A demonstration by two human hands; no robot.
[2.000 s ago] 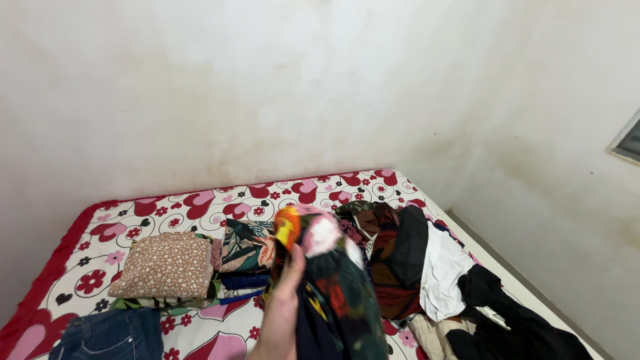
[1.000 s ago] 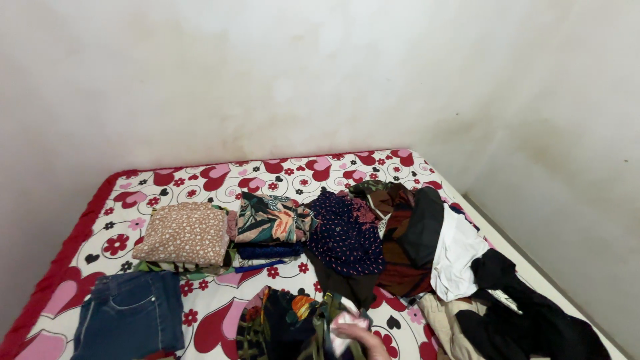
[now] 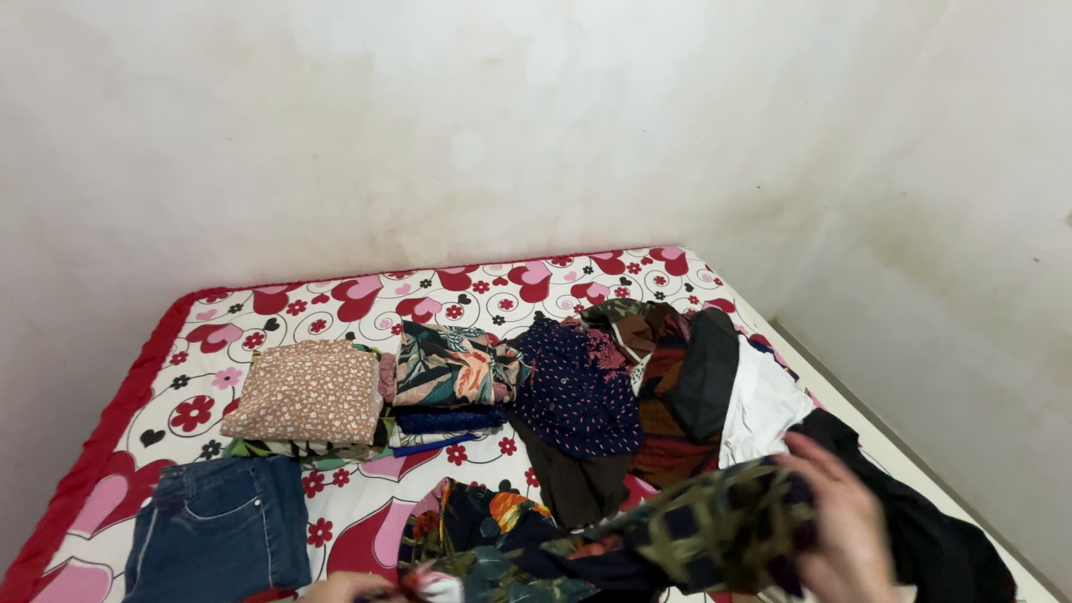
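A dark floral garment (image 3: 519, 544) lies across the near part of the bed. My right hand (image 3: 842, 523) grips its right end, a green-patterned part lifted and blurred. At the bottom edge, my left hand (image 3: 356, 588) is cut off by the frame, its fingers at the garment's left end beside a pink and white bit of cloth. Folded blue jeans (image 3: 222, 528) lie to the left. Behind them is a folded tan floral garment (image 3: 310, 389) on a stack, with a folded leaf-print garment (image 3: 456, 364) on another stack beside it.
Loose clothes are heaped on the right: a navy patterned garment (image 3: 574, 389), a dark grey cloth (image 3: 708, 373), a white garment (image 3: 762, 402) and black clothing (image 3: 930, 519). The heart-print bedsheet (image 3: 360, 297) has a red border. Walls (image 3: 502, 126) stand behind and to the right.
The dark floral garment, raised in a hand two seconds ago, was down at the near edge one second ago. Now it is stretched sideways between both hands. The navy patterned garment has come into view behind it.
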